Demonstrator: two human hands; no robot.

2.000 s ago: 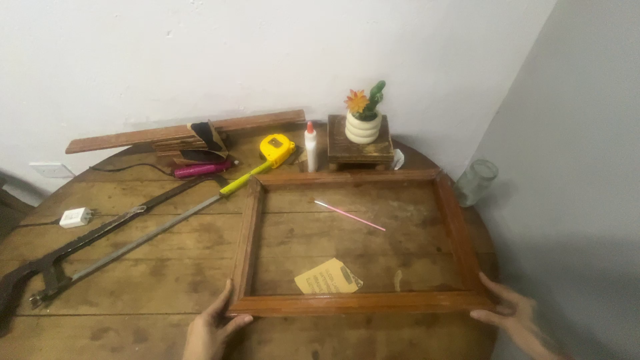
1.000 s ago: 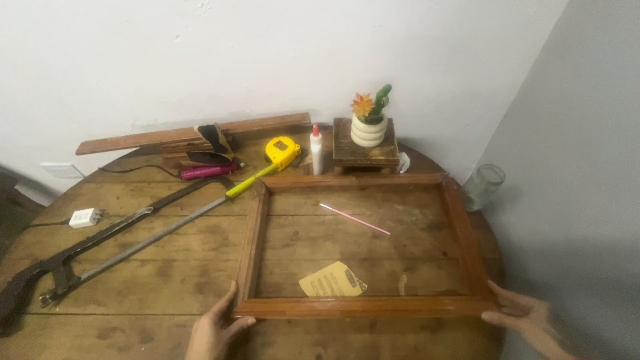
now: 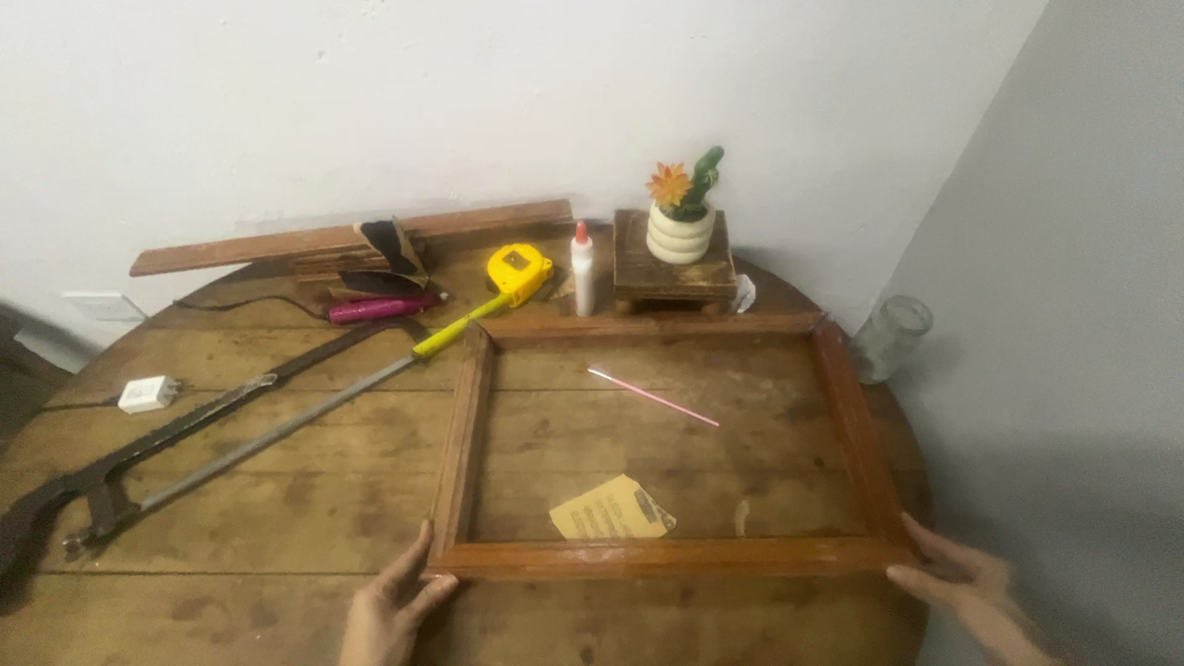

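Observation:
A rectangular wooden frame [image 3: 675, 558] lies on the round wooden table [image 3: 305, 610]. My left hand [image 3: 393, 601] grips its near left corner between thumb and fingers, and my right hand [image 3: 962, 578] grips the near right corner the same way. Inside the frame's opening are a thin pink brush [image 3: 657, 398] and a piece of yellowish paper [image 3: 612, 511] bearing print. Left of the frame lies a hacksaw [image 3: 185, 421]; a yellow tape measure [image 3: 520, 271] sits behind, with its yellow strip reaching toward the saw blade.
Toward the wall are wooden strips [image 3: 481, 220], folded sandpaper [image 3: 393, 254], a magenta corded tool [image 3: 381, 308], a white glue bottle [image 3: 582, 268] and a small wooden stand [image 3: 673, 276] with a potted cactus [image 3: 681, 231]. A glass jar [image 3: 893, 340] stands at right, a white charger [image 3: 146, 394] at left.

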